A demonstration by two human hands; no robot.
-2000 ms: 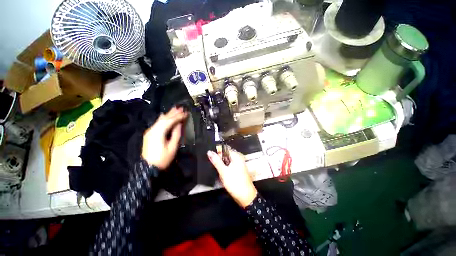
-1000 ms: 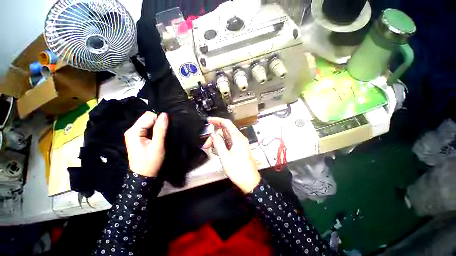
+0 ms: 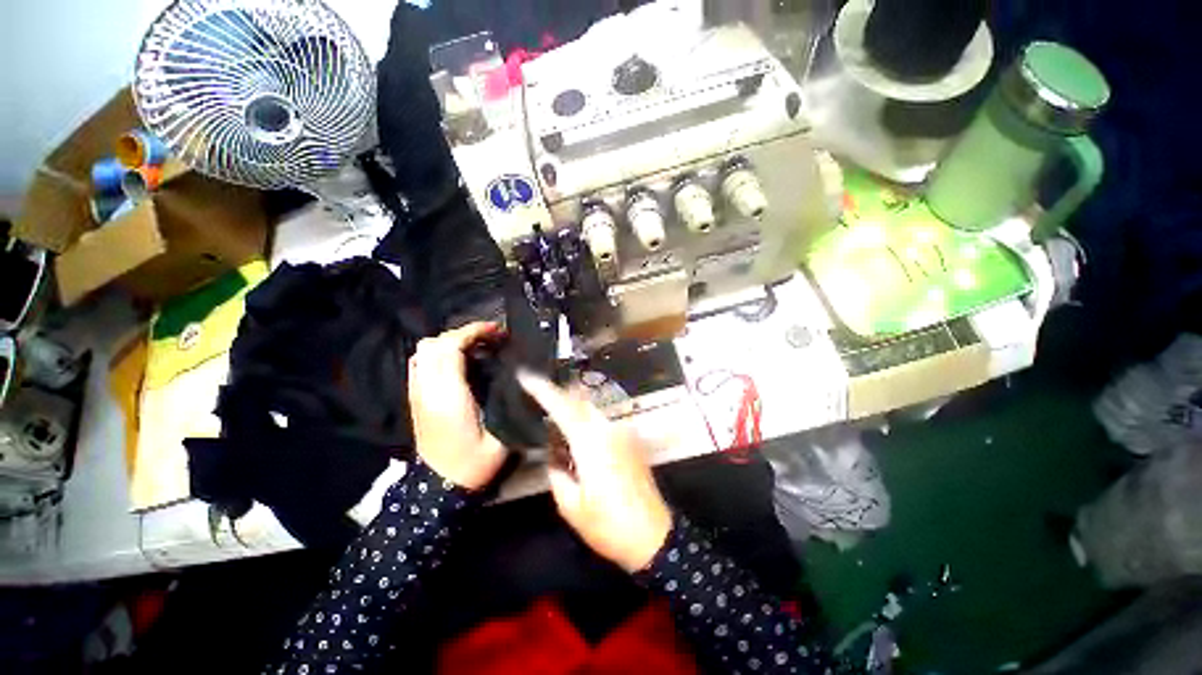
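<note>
A black garment (image 3: 323, 356) lies heaped left of the cream overlock machine (image 3: 672, 145), and a part of it runs up behind the machine's left side. My left hand (image 3: 455, 406) is curled around a dark fold of it in front of the needle area (image 3: 551, 270), thumb and forefinger together. My right hand (image 3: 600, 475) is just to the right, blurred, forefinger pointing toward the cloth. Something dark shows at its palm, too unclear to name. Whether its fingers touch the cloth cannot be told.
A desk fan (image 3: 257, 92) and an open cardboard box (image 3: 158, 237) with thread spools stand at upper left. Red thread (image 3: 741, 415) hangs at the table's front edge. A green flask (image 3: 1015, 139) stands beside a bright green floral pad (image 3: 910, 270) at right. A black cone is behind the machine.
My left hand has moved right and slightly down with the cloth fold. My right hand has moved left and down, away from the needle area. The view has shifted slightly.
</note>
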